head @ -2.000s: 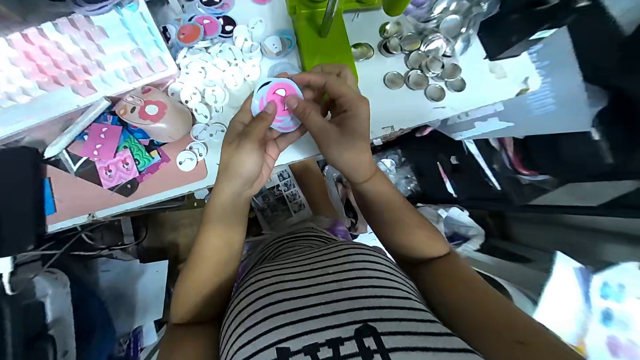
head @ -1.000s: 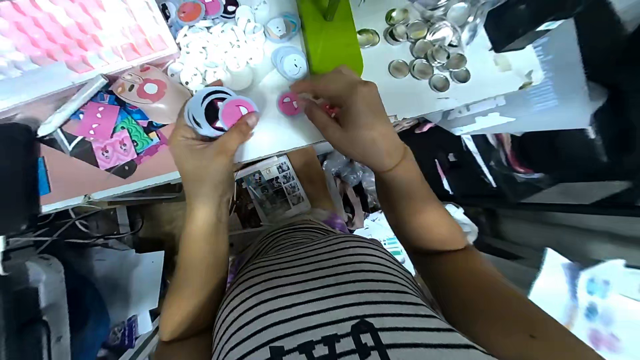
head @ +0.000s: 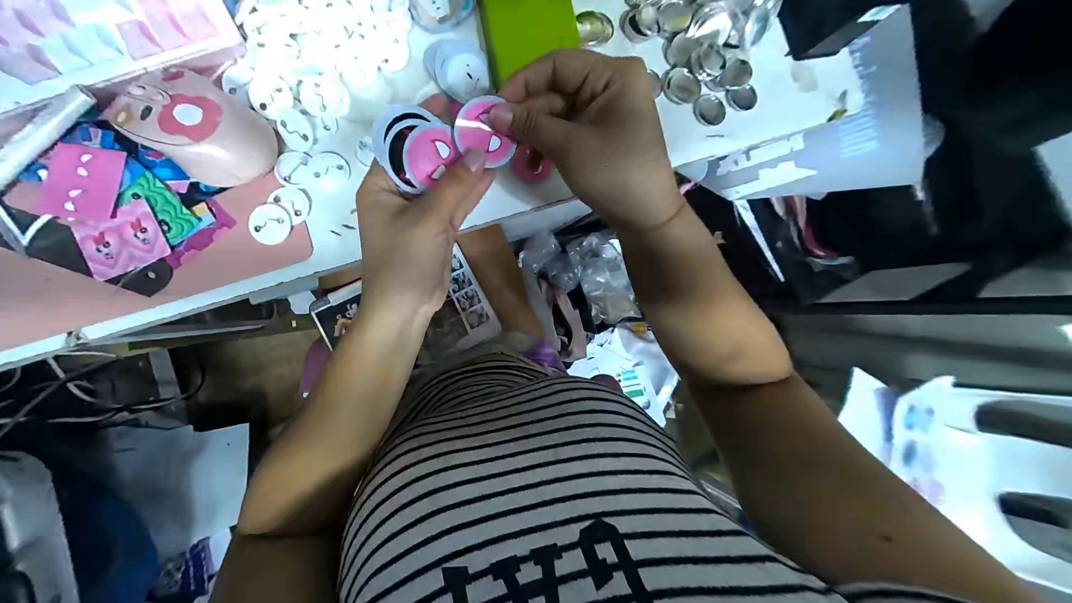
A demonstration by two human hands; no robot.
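Note:
Several round printed paper discs (head: 429, 153), pink with black and white, are fanned in my left hand (head: 419, 218), the thumb pressing on them. My right hand (head: 578, 134) pinches another pink disc (head: 484, 132) at its upper right edge; the left thumb tip meets its lower edge. On the table below the right fingers lies a pink round piece (head: 532, 165), partly hidden. A stack of pale discs (head: 462, 69) sits just beyond the hands, beside the green base (head: 529, 33) of a tool that runs out of view.
White plastic pin-back discs (head: 327, 50) are heaped at the left, near a pink computer mouse (head: 197, 126) and coloured printed pieces (head: 126, 201). Metal button shells (head: 708, 63) lie at the right beside a black box (head: 837, 25). The table edge (head: 318, 272) runs below the hands.
The hands were together two seconds ago, then apart, with the right at a pink piece on the table. Now they are together again, the right holding a pink disc against those in the left.

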